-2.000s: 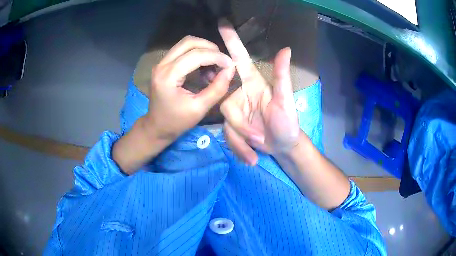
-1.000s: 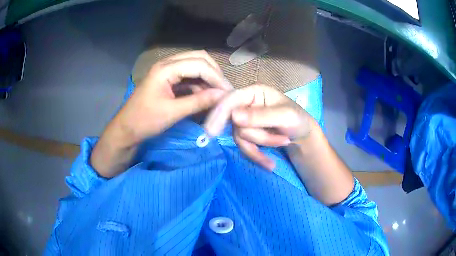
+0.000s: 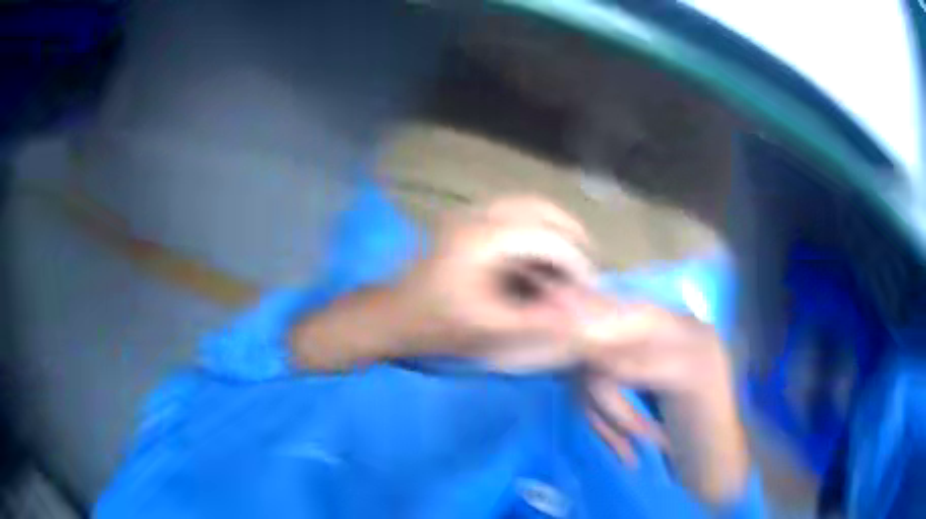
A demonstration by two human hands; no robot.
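The whole frame is blurred by motion. My left hand [image 3: 498, 284] is at the centre, its thumb and fingers curved round into a ring. My right hand [image 3: 655, 350] touches its fingertips from the right, with some fingers hanging down. Whether anything lies between the fingers cannot be seen. A faint pale patch, perhaps a finger cot [image 3: 601, 184], lies on the brown trousers [image 3: 477, 167] beyond my hands.
A green bench edge [image 3: 751, 117] curves across the upper right, with a bright white surface [image 3: 812, 41] on it. A blue stool [image 3: 828, 324] stands at the right, beside a blue sleeve [image 3: 894, 446]. A yellow-brown stripe [image 3: 188, 274] crosses the grey floor at the left.
The view has shifted and blurred, with more of the bench and white surface showing. My hands still meet at the fingertips and appear further right in the picture.
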